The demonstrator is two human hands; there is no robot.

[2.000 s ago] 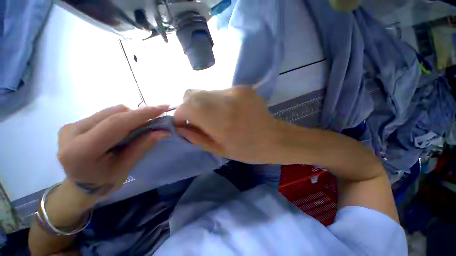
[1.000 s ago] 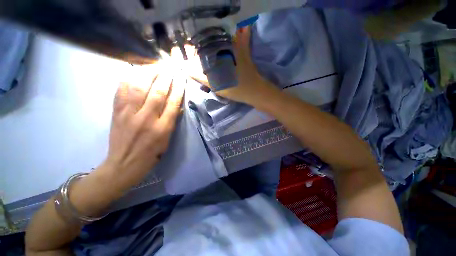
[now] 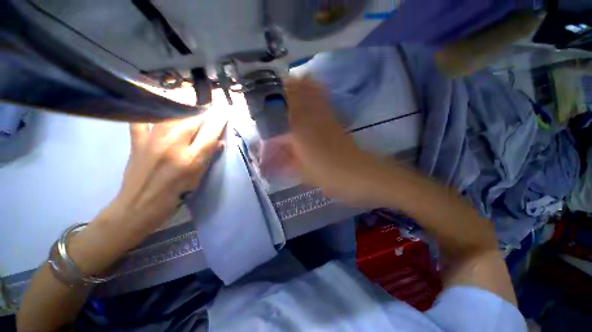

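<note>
A blue-grey folded garment piece (image 3: 234,214) runs from the glare under the needle (image 3: 227,91) down over the table's front edge. My left hand (image 3: 170,152) lies flat on its left side, fingertips close to the needle in the bright light. My right hand (image 3: 308,139) is blurred, just right of the dark ribbed cylinder (image 3: 267,110) and partly behind it; whether it holds cloth cannot be told. The sewing machine head (image 3: 240,32) fills the top of the view.
The ruler strip (image 3: 305,201) runs along the table's front edge. Blue-grey garments (image 3: 480,136) are heaped at the right. Purple cloth (image 3: 428,23) hangs at the upper right of the machine. A red basket (image 3: 396,262) is below the edge. Some cloth lies at far left.
The hands first held the folded piece together before the machine; it then went under the needle. Since then its loose end has swung left and down, and my right hand has shifted down beside the cylinder.
</note>
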